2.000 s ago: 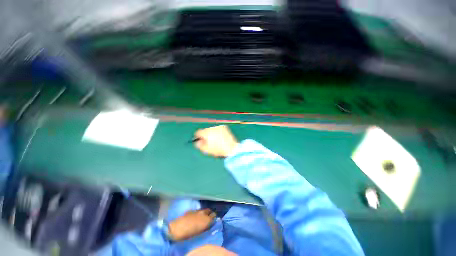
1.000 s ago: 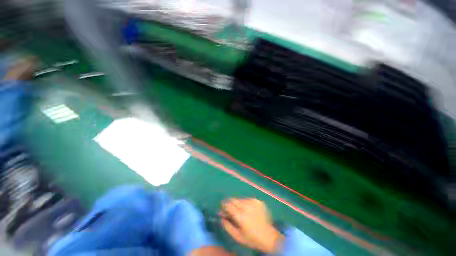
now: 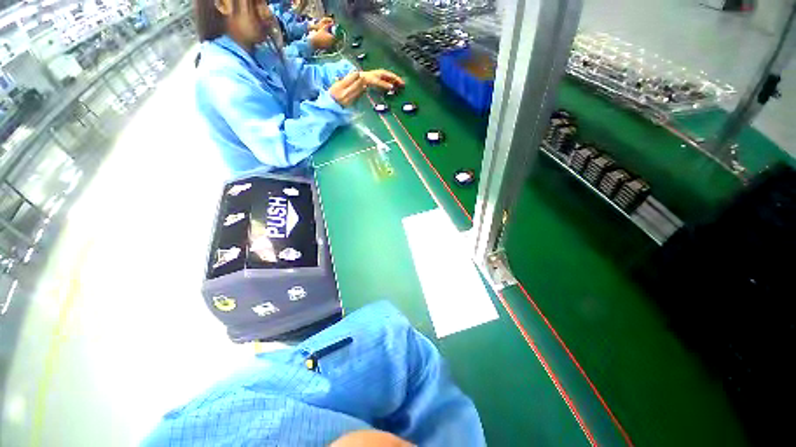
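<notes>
Neither of my hands is in view. My blue sleeve (image 3: 388,375) fills the bottom, with a dark pen in a pocket. A skin-coloured shape at the bottom edge is too cut off to tell. Nearest in front of me, a white sheet (image 3: 450,275) lies on the green bench mat (image 3: 367,240), beside the foot of the metal post. Round black units with white patches, among them one nearer unit (image 3: 464,176) and one farther unit (image 3: 435,137), stand spaced along the green belt.
A grey bin with a black "PUSH" lid (image 3: 277,229) stands left of the bench. A metal post (image 3: 522,122) rises at the belt's edge. A person in a blue smock (image 3: 262,109) works beyond. Behind the post are a blue box (image 3: 467,79) and black stacks (image 3: 724,271).
The view has swung left along the bench. The hands seen earlier are out of the picture; the bin, the neighbouring person and units farther up the belt have come into view.
</notes>
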